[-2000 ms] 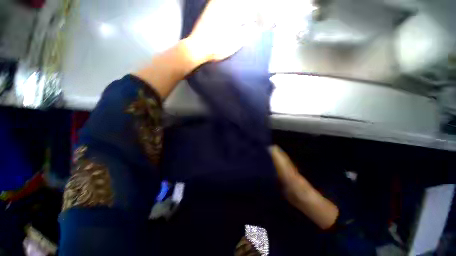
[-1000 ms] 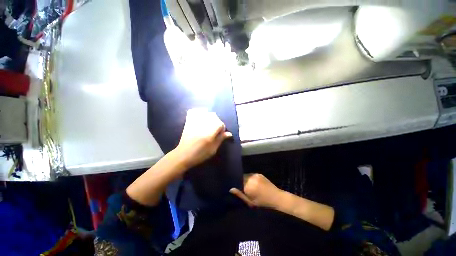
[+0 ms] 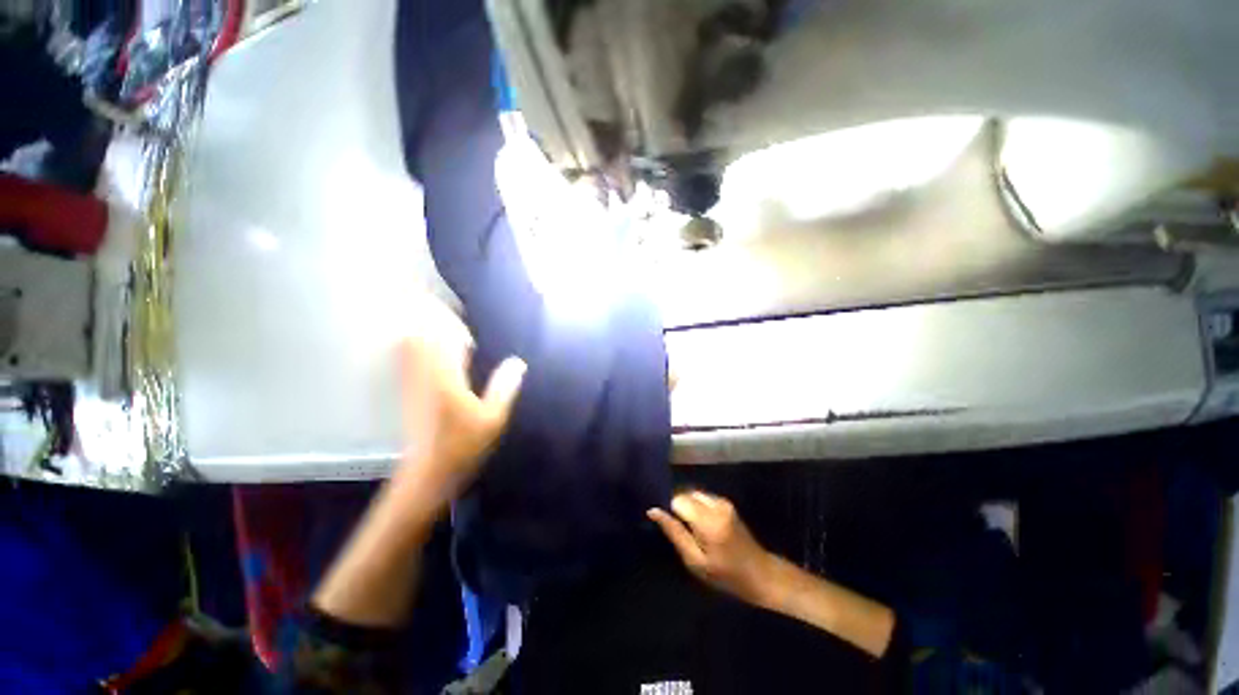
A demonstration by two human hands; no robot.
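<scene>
The dark navy garment panel [image 3: 578, 435] runs from under the machine head down over the table's front edge into the lap. My left hand [image 3: 449, 407], blurred, is at the panel's left edge, thumb spread from the fingers and over the cloth. My right hand [image 3: 713, 540] is at the panel's right edge, just below the table edge, with curled fingers and one fingertip reaching the cloth; whether it pinches the cloth is unclear. Lamp glare [image 3: 578, 238] hides the presser foot and needle. The off-white machine head [image 3: 870, 68] stands above.
The white table [image 3: 299, 312] extends left of the panel. Shiny gold and silver strips [image 3: 156, 285] line its left edge, beside a red cylinder [image 3: 52, 215]. The pale machine bed [image 3: 938, 360] lies to the right. A blue item [image 3: 68, 584] is below left.
My left hand has moved left from the panel's middle to its left edge, and its fingers have spread. My right hand has shifted slightly. The panel's left edge now lies farther right.
</scene>
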